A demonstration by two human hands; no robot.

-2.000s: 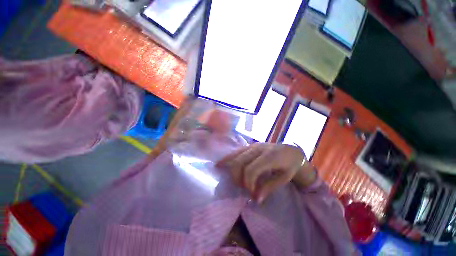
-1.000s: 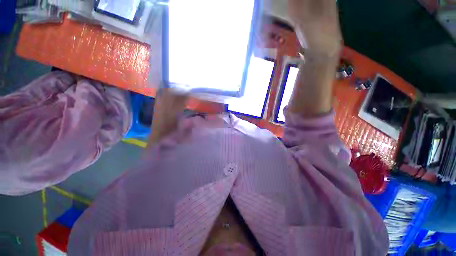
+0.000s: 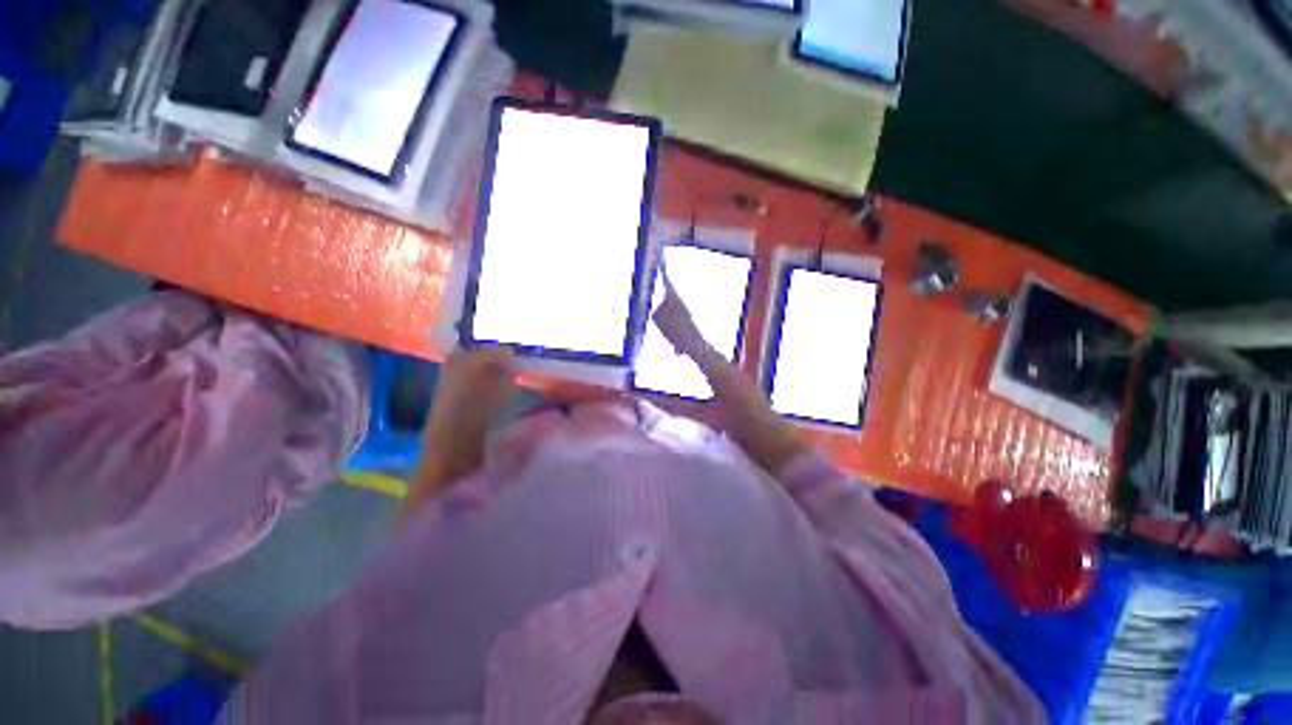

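A large tablet point(image 3: 564, 234) with a glaring white screen and dark border appears nearer the camera than the others. My left hand point(image 3: 479, 375) holds its lower left corner, fingers mostly hidden under it. My right hand point(image 3: 676, 315) is at its right edge, a finger pointing up; whether it grips is unclear. Behind that hand lies a second white-lit tablet point(image 3: 716, 290), partly covered. A third white-lit tablet point(image 3: 822, 347) lies to its right on a pale backing. Thin dark cords run to the top edges of both.
Lit tablet point(image 3: 376, 85) and dark tablet point(image 3: 234, 54) lie at upper left. Dark tablet point(image 3: 1070, 347) and metal fixtures point(image 3: 935, 269) are right on the orange bench point(image 3: 935, 375). Red dish point(image 3: 1046, 550) and blue crate point(image 3: 1219, 623) are lower right. A co-worker's pink sleeve point(image 3: 177, 439) is left.
The large tablet has become smaller in view and sits lower. My right hand has come down from the upper right to its right edge, uncovering the third tablet.
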